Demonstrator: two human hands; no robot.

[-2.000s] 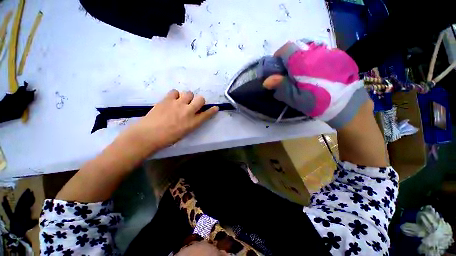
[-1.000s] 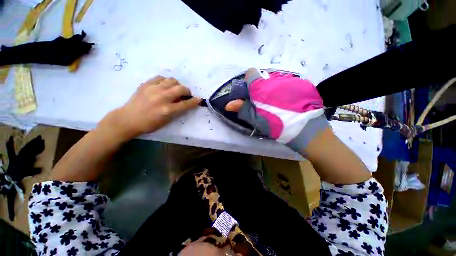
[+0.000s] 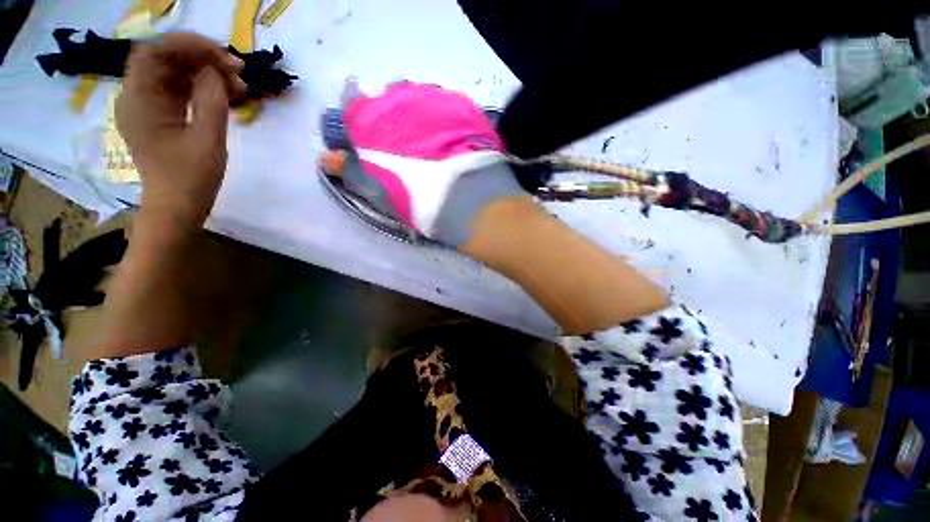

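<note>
My left hand (image 3: 178, 127), bare and slightly blurred, is over the middle of the black bundle of pieces (image 3: 267, 77) at the upper left. Its fingers are bent; whether they grip a piece is hidden. The bundle lies across yellow strips (image 3: 245, 28). My right hand (image 3: 423, 153), in a pink, white and grey fingerless glove, is shut on the steam iron (image 3: 375, 216). The iron is on the white table (image 3: 704, 285) near its front edge, right of my left hand, mostly covered by the glove. No narrow black strip shows at the table's front edge.
A broad black band (image 3: 612, 76) crosses the upper right. The iron's wrapped hose (image 3: 704, 199) trails right over the table. A pale yellow marked strip (image 3: 117, 153) lies at left, partly behind my left hand. Blue bins (image 3: 857, 316) stand at right. A black item (image 3: 66, 280) lies below left.
My left hand has moved from the strip at the front edge up and left to the bundle. The iron and right hand have shifted left in view. The view has turned left.
</note>
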